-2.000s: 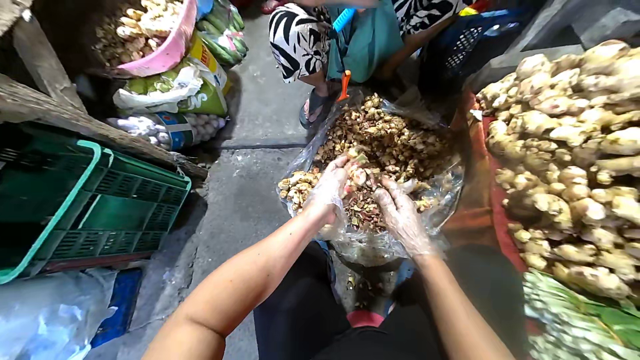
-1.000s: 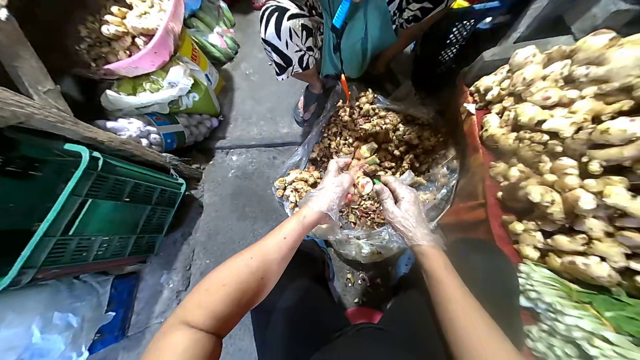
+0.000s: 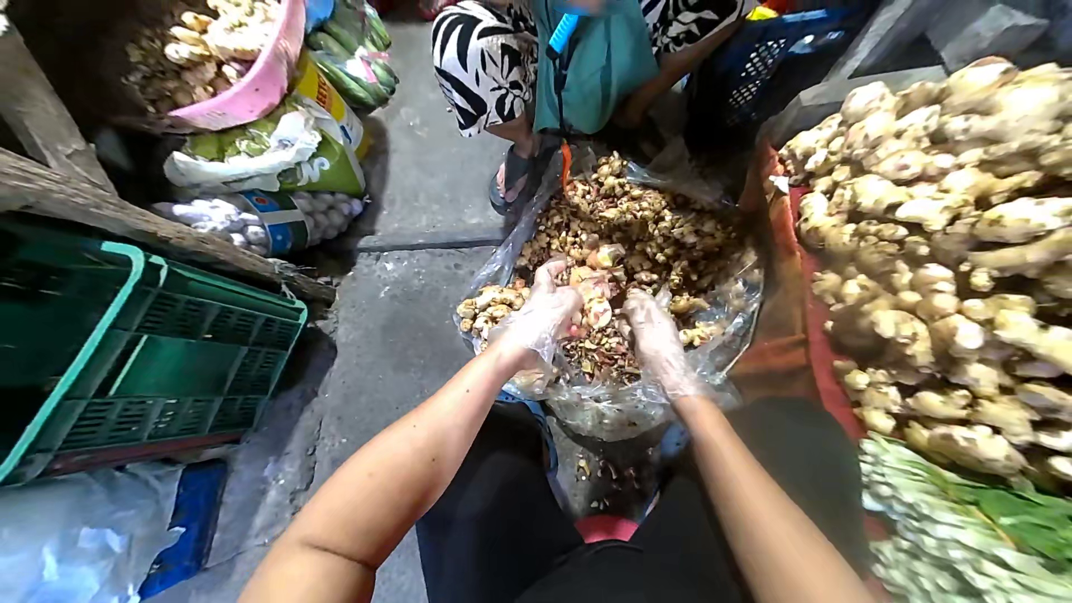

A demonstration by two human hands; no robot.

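Both my hands wear clear plastic gloves over a container lined with a clear plastic bag (image 3: pixel 586 414). My left hand (image 3: pixel 544 314) has its fingers curled beside a pinkish, peeled-looking root piece (image 3: pixel 596 306); whether it grips the piece is hard to tell. My right hand (image 3: pixel 656 339) is just right of that piece, fingers pointing into the bag, its grasp unclear. Behind them lies a heap of small brown ginger-like pieces (image 3: pixel 645 226). Lighter pieces (image 3: pixel 490 310) sit at the bag's left side, and reddish-brown scraps (image 3: pixel 599 356) lie between my hands.
Ginger roots (image 3: pixel 946 251) are piled at the right above green-white vegetables (image 3: pixel 930 528). A green plastic crate (image 3: pixel 193 352) stands left, below a wooden beam (image 3: pixel 126 218). A pink basin (image 3: pixel 251 96) and netted bulbs (image 3: pixel 310 219) are upper left. A person in patterned trousers (image 3: pixel 486 67) sits opposite.
The root pieces held up between my fingertips a second ago are lower, and a larger pinkish piece shows between my hands. My hands are a little farther apart.
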